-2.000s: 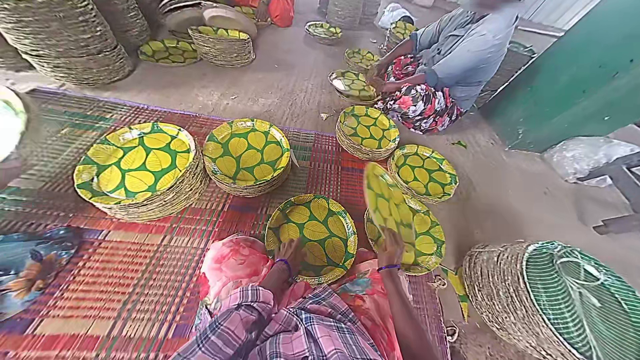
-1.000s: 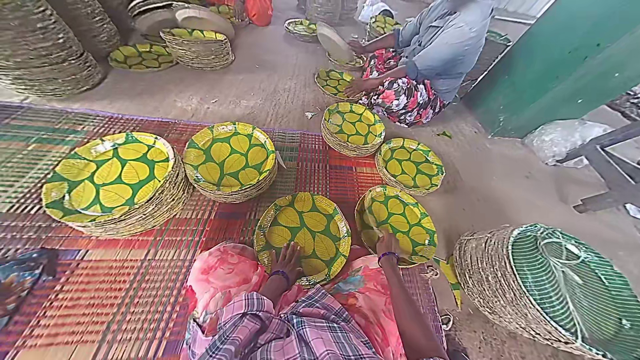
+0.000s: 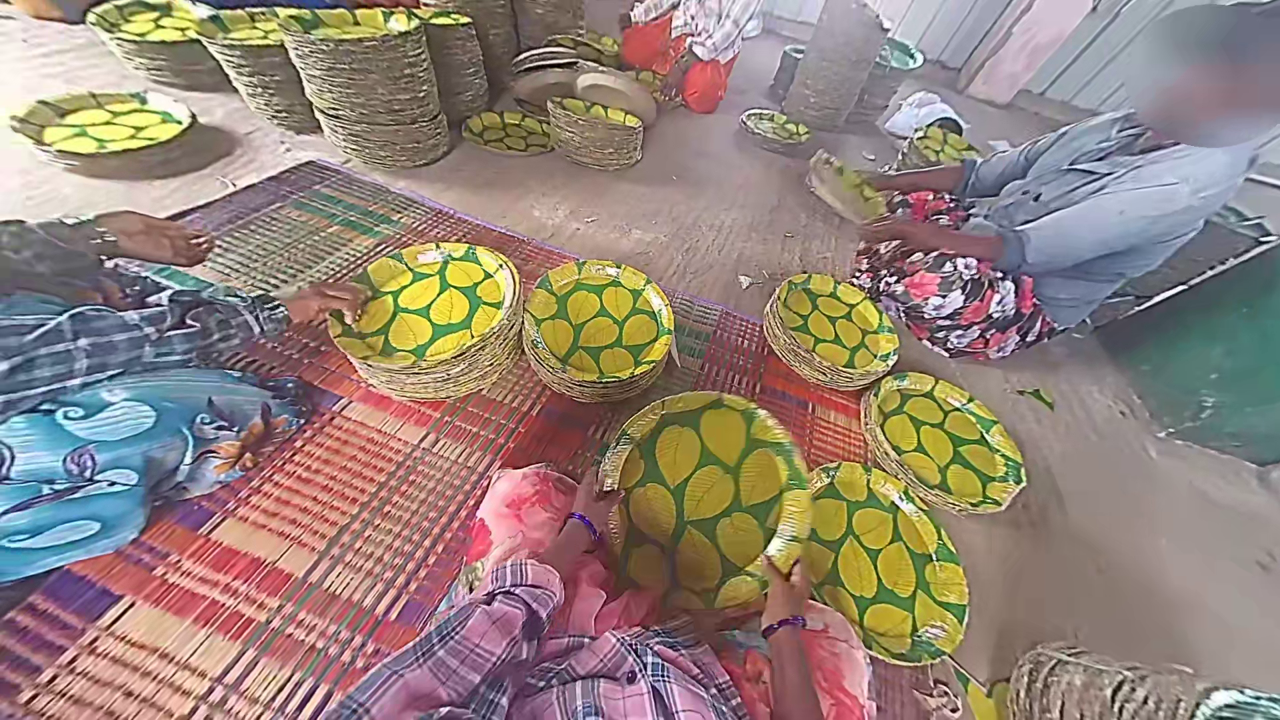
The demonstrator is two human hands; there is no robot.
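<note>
A round plate with a yellow leaf print on green (image 3: 700, 500) is raised over my lap, tilted towards me. My left hand (image 3: 592, 500) grips its left rim, partly hidden by my sleeve and the plate. At its lower right rim my right hand (image 3: 787, 590) holds on with thumb and fingers. Just right of it lies another leaf-print plate (image 3: 885, 565), partly covered by the held one. Beyond are a stack of such plates (image 3: 942, 440), a further stack (image 3: 832, 330), and two more stacks (image 3: 600, 330) (image 3: 430, 310) on the woven mat.
A co-worker's hand (image 3: 335, 300) touches the left stack on the striped mat (image 3: 300, 520). At the right, another person (image 3: 1080, 220) sits holding a plate (image 3: 845, 188). Tall plate stacks (image 3: 375, 100) stand behind. A coiled fibre stack (image 3: 1100, 685) is at the bottom right.
Both my hands now hold a plate up; one second ago each hand rested on a plate lying low. A co-worker's hands have come into view at the left. The view has swung left.
</note>
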